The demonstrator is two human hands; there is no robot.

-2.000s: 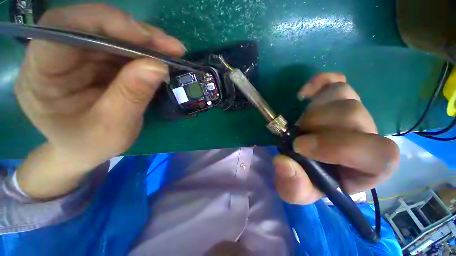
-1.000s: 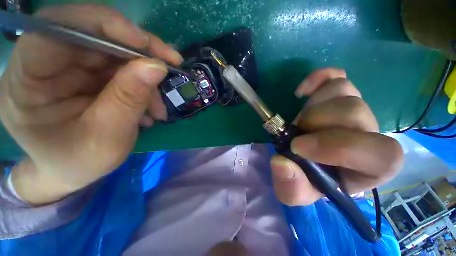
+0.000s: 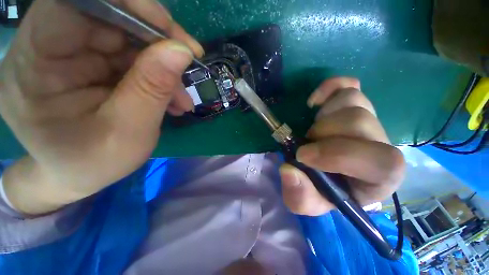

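The small black device housing [image 3: 228, 105] lies open, with a circuit board [image 3: 207, 91] showing a green square, a white patch and tiny silver parts. It rests on the black holding fixture [image 3: 266, 51]. My left hand [image 3: 102, 102] holds grey tweezers [image 3: 134, 27], their tips over the board's upper part; its fingers also reach the housing's left side and cover part of it. My right hand [image 3: 348, 150] holds the black soldering iron [image 3: 343, 201] behind its brass-coloured collar. The iron's tip is at the upper right part of the board; whether it touches is too small to tell.
The green mat [image 3: 332, 53] lies under the work. Part of another device unit [image 3: 12, 12] shows at the top left edge. A brown round thing [image 3: 464, 32] is at the top right. Black cables [image 3: 456, 126] and a yellow item [image 3: 477, 105] are at the right. A metal rack [image 3: 431, 223] stands lower right.
The iron's tip has moved from the fixture's ring, right of the housing, onto the board area. My left hand has shifted, its fingers now at the housing's left side; the tweezers point more steeply down.
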